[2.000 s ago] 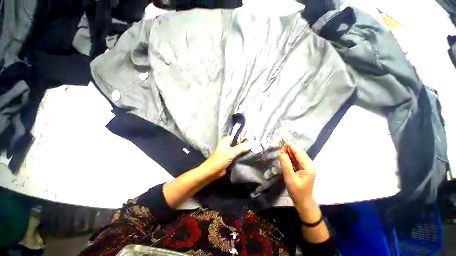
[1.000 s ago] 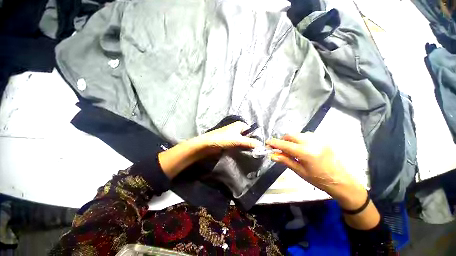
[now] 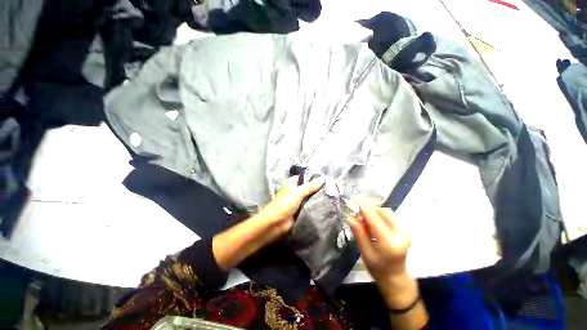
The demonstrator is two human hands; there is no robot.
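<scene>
A large grey garment (image 3: 232, 116) with a dark band (image 3: 186, 200) along its near edge lies spread in front of me. Two white round patches show at its left, and small pale pieces show near my fingers. My left hand (image 3: 283, 206) pinches the garment's near middle, with a dark fold beside the fingers. My right hand (image 3: 381, 242) is just right of it, fingers curled around the thread snips (image 3: 358, 216), of which only a little orange and a blurred tip show. Loose thread is too fine to make out.
The white table (image 3: 96, 225) curves along my body. Dark garments (image 3: 64, 71) are heaped at the far left. A grey-blue sleeve or leg (image 3: 489, 129) lies right. More cloth (image 3: 573, 90) is at the far right edge. A blue crate (image 3: 528, 300) stands below the table at right.
The view has shifted. My right hand has turned from reaching leftward to upright, a little below and right of my left fingertips. My left hand still holds the cloth; the snips' orange shows again.
</scene>
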